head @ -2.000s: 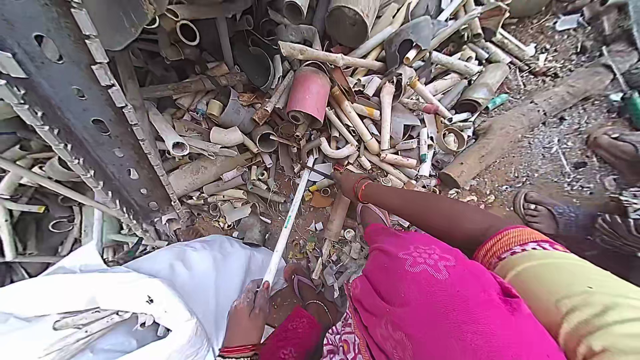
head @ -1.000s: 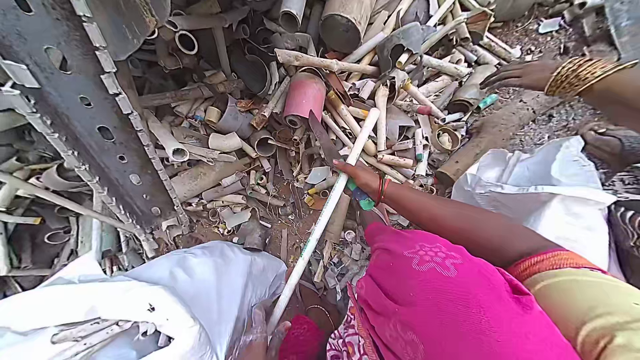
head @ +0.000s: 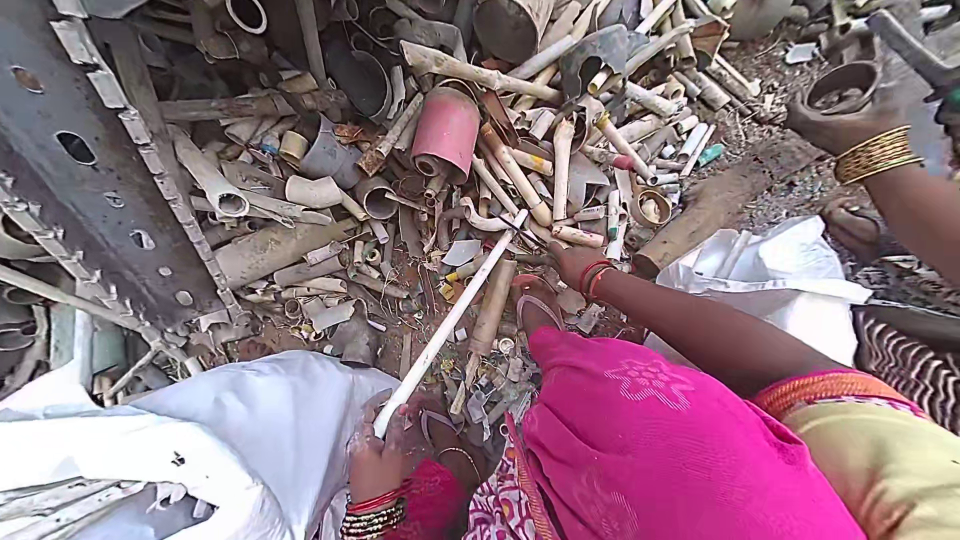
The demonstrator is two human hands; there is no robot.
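Note:
My left hand (head: 377, 454), wearing red and dark bangles, is closed around the lower end of a white plastic pipe (head: 454, 319). The pipe slants up and right across the middle of the view. At its upper end, my right hand (head: 576, 264) grips a knife, whose dark narrow blade (head: 527, 235) lies across or right beside the pipe tip; whether it touches cannot be told. The knife's handle is hidden by the hand. Just above and behind the tip are a curved white pipe piece (head: 484, 217) and a pink pipe fitting (head: 446, 126).
Scrap pipes and fittings (head: 315, 191) cover the ground ahead. A perforated metal beam (head: 112, 165) stands at left. White sacks lie at lower left (head: 247, 420) and right (head: 787, 262). At upper right, a co-worker's bangled hand (head: 832, 124) holds a round hollow piece, near a dark tool (head: 907, 52).
The blade, seen broad with its green handle a second ago, now shows as a thin dark line at the pipe tip. The co-worker's hand, empty before, now holds a round piece.

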